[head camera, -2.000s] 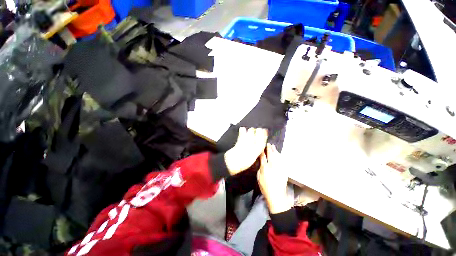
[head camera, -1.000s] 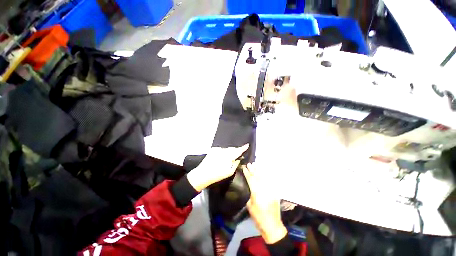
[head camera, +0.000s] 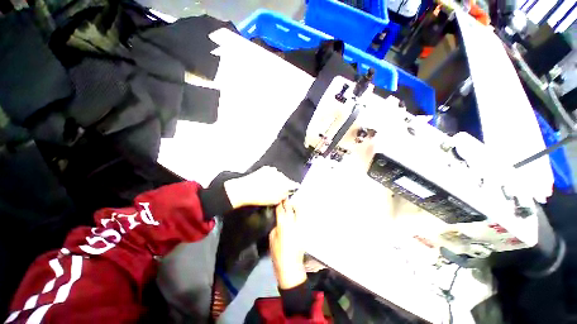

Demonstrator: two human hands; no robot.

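Note:
A long black fabric panel (head camera: 286,149) runs from the far side of the white table, past the left of the sewing machine's needle area, to my hands. The sewing machine (head camera: 405,171) has a white head and a black control panel with a lit display. My left hand (head camera: 260,187) lies flat on the near end of the panel, its fingertips at the right edge. My right hand (head camera: 288,243) is at the panel's near right corner, fingertips close to the left ones, holding the edge. The fingertips are blurred, and the needle tip is too small to make out.
A large pile of black and camouflage pieces (head camera: 107,95) covers the left side and overlaps the table (head camera: 247,95). Blue bins (head camera: 288,31) stand behind the table. Thin dark cords (head camera: 450,285) lie at the table's right. The brown front table edge is near my right forearm.
The view has turned, so the machine appears tilted. Both hands remain together at the panel's near end, close to its right edge. The left hand lies flatter over the fabric.

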